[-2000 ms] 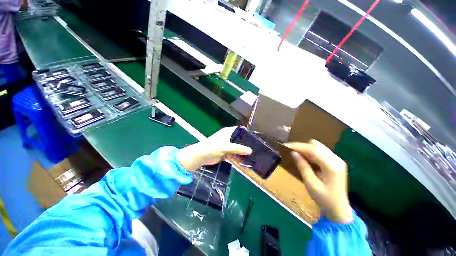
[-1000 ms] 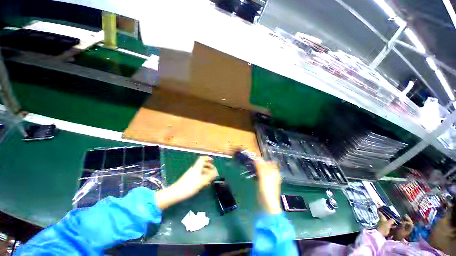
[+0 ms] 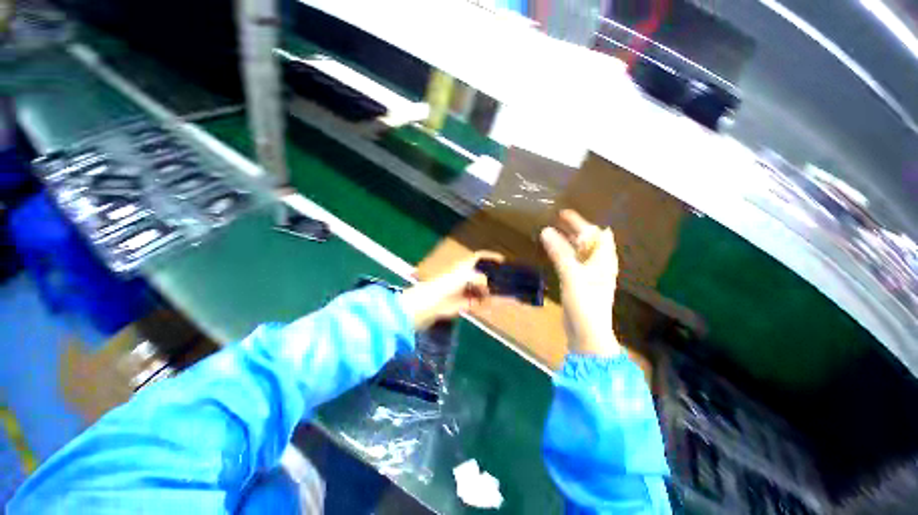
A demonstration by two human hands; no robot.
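Observation:
My left hand point(image 3: 448, 294) grips one end of a dark, phone-sized unit point(image 3: 515, 284) above the wooden board. My right hand point(image 3: 586, 270) is raised to the right of the unit, apart from it, with bent fingers; blur hides whether it pinches anything thin. The packing sheet with dark panels point(image 3: 418, 367) lies on the green bench, partly under my left sleeve. Crinkled clear film point(image 3: 398, 443) lies at its near end. A white crumpled wipe point(image 3: 476, 485) is near the front edge.
A clear blister tray of units point(image 3: 141, 196) lies at the left. A small dark phone point(image 3: 304, 227) lies by the white post point(image 3: 264, 101). Upright cardboard point(image 3: 624, 216) stands behind the wooden board point(image 3: 458, 246). Dark trays point(image 3: 735, 433) are at the lower right, under the white shelf.
The view swung right and came back left. One second ago the dark unit was at my right hand; now my left hand holds it. My right hand is raised away from it.

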